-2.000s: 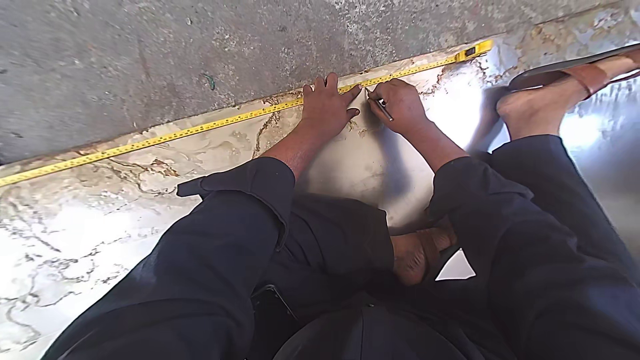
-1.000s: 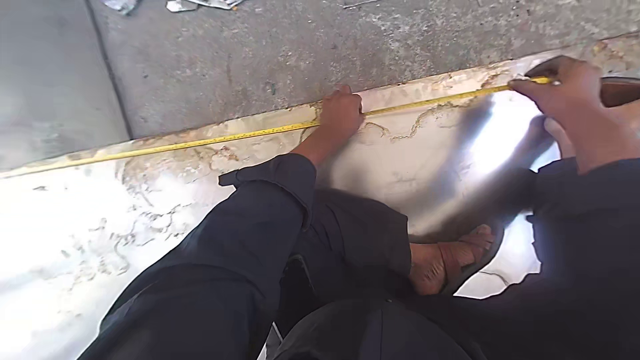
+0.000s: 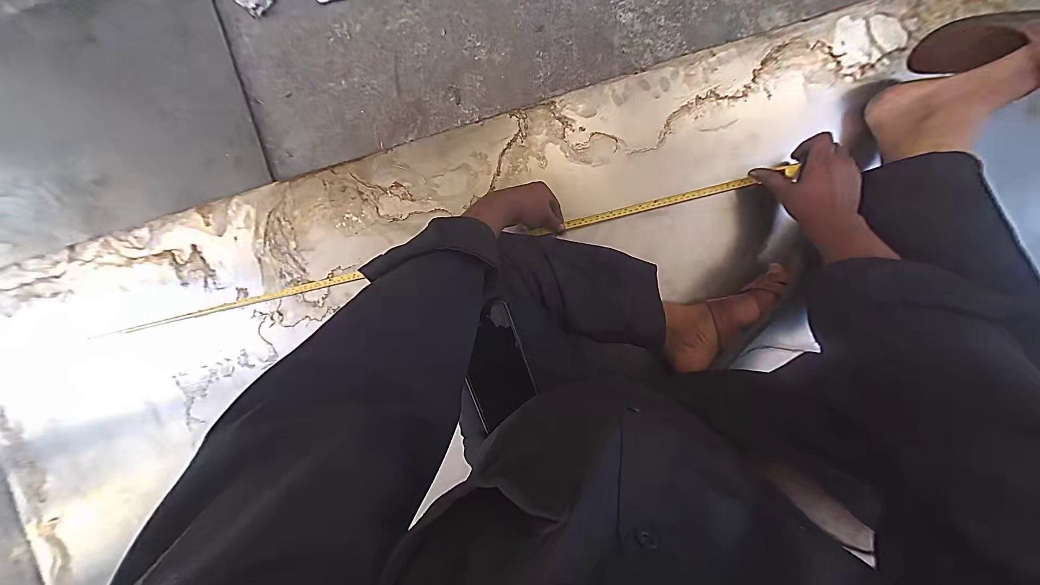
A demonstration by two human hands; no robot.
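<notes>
A yellow tape measure blade (image 3: 674, 198) stretches across a shiny, brown-stained metal sheet (image 3: 634, 171). My left hand (image 3: 524, 206) is curled on the blade near its middle, fingers bent around it. Left of that hand my sleeve covers part of the blade, which shows again further left. At the right, my right hand (image 3: 816, 183) grips the blade near the tape case, its thumb on the yellow strip; the case is mostly hidden by the fingers.
Beyond the sheet's upper edge lies a grey, worn floor (image 3: 422, 73) with a dark seam at left. My sandaled foot (image 3: 707, 325) rests on the sheet, and my other foot (image 3: 934, 106) is at the upper right. A dark phone (image 3: 500, 366) sits by my lap.
The blade has come away from the sheet's upper edge, toward my body, with both hands. Two seconds ago my right hand held a thin marking tool at the blade; that tool no longer shows.
</notes>
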